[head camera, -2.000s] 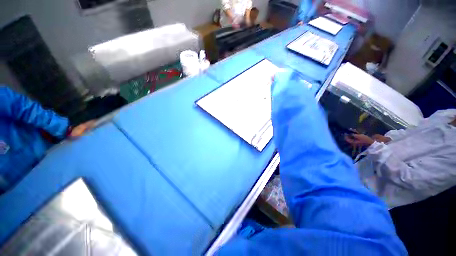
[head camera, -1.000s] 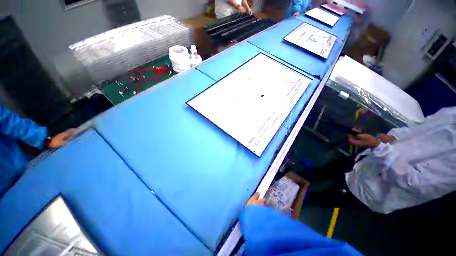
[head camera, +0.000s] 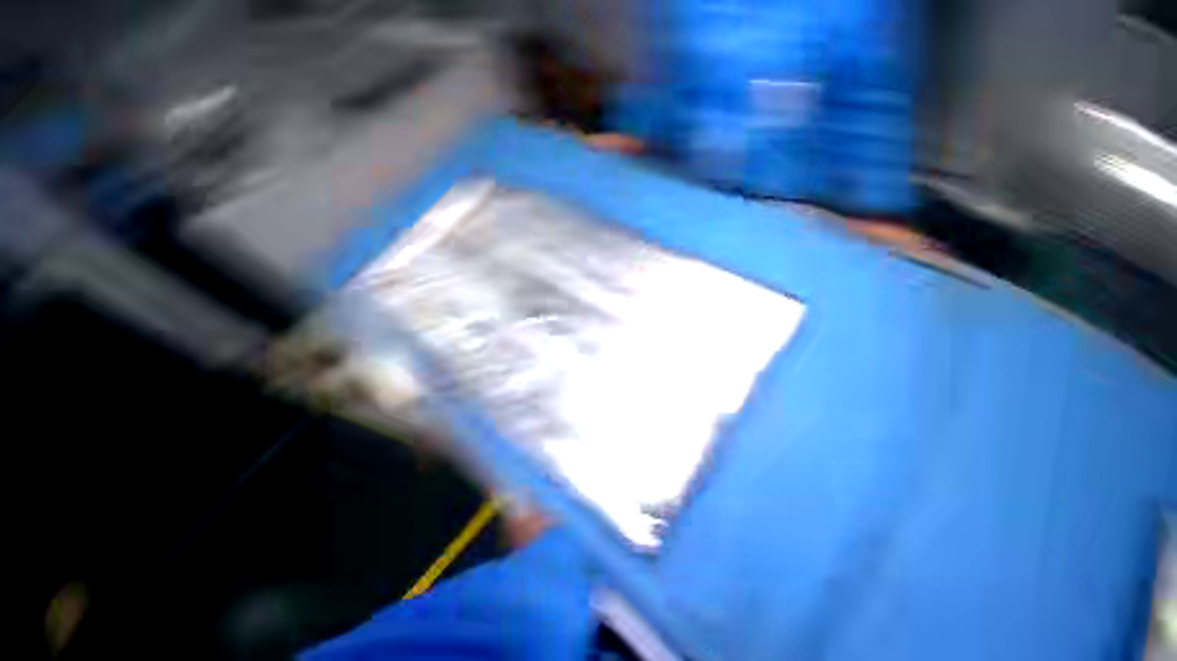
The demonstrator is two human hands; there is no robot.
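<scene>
A display unit with a metal rear chassis [head camera: 645,375] lies on the blue padded line top [head camera: 891,426], its right part bright white with glare. My left hand [head camera: 527,523] is small and blurred at the near edge of the line, just below the unit, with its blue sleeve running to the bottom edge. I cannot tell if its fingers hold anything. It does not visibly touch the unit. My right hand is not in view. The whole picture is motion-blurred.
A person in blue [head camera: 800,103] stands across the line, with hands at its far edge. Blurred pale items [head camera: 349,375] lie beside the near edge at left. A yellow floor line [head camera: 452,549] shows below. Another unit's edge [head camera: 1162,594] shows at lower right.
The view has swung left along the line, so a different stretch, unit and the person opposite fill the middle. The person in white has left the picture. Motion blur is now strong.
</scene>
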